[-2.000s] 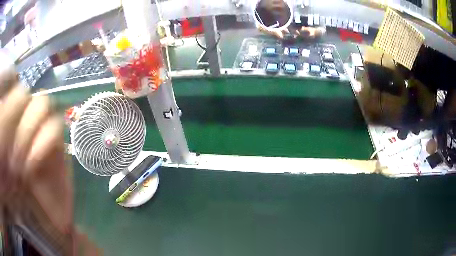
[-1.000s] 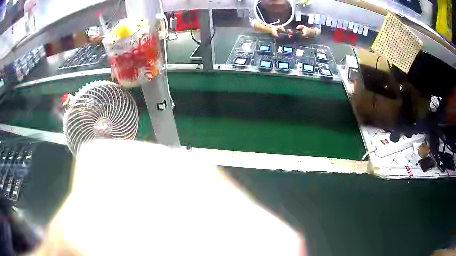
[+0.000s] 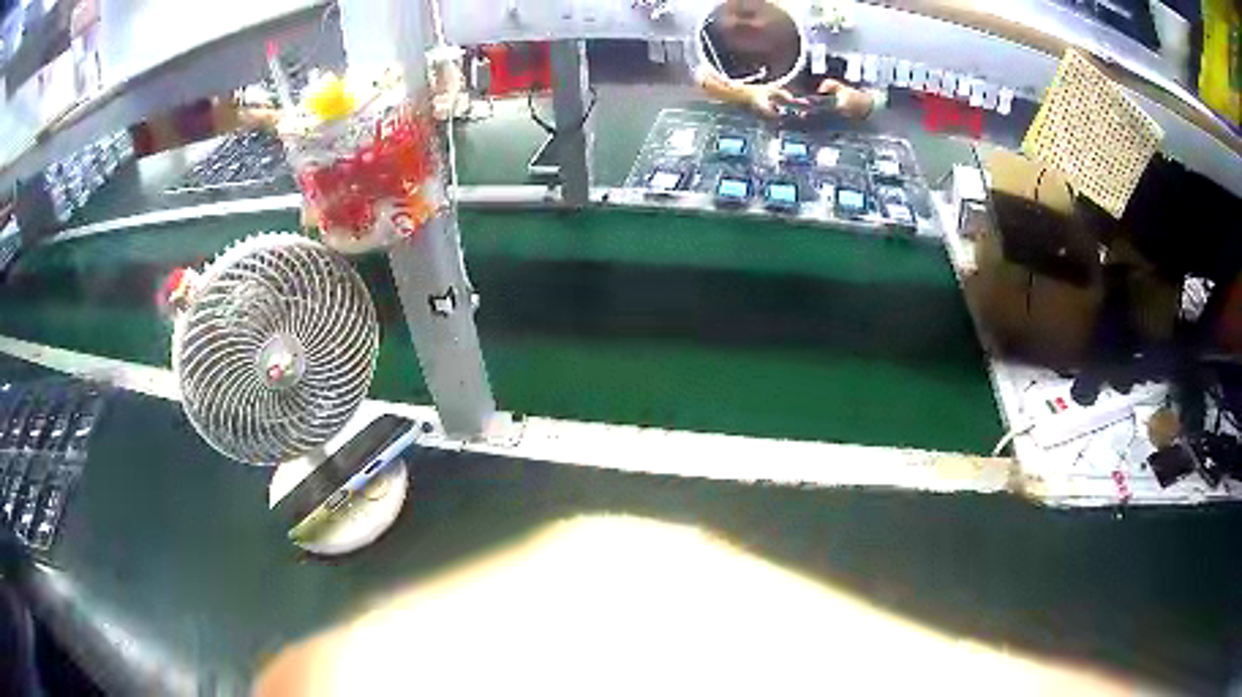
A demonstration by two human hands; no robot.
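Observation:
A large, overexposed white shape with skin-coloured edges fills the bottom middle, very close to the camera. It looks like part of a hand or arm, but no fingers show and I cannot tell which side it belongs to. No held thing can be made out. A round pale desk fan (image 3: 277, 357) stands on the dark green bench at the left. A slim dark phone or case (image 3: 352, 477) with a blue and yellow edge rests tilted on the fan's round white base (image 3: 357, 528).
A tray of black devices (image 3: 41, 456) lies at the left edge. A pale rail (image 3: 736, 454) borders the green belt (image 3: 736, 327). A post (image 3: 439, 327) and red-patterned cup (image 3: 365, 177) stand behind the fan. Beyond are a phone tray (image 3: 783, 170), a person's hands (image 3: 776, 98) and a cardboard box (image 3: 1035, 279).
The blurred hand at the left two seconds ago is gone from there. The bright shape has dropped lower and spread across the bottom, uncovering the fan base and phone.

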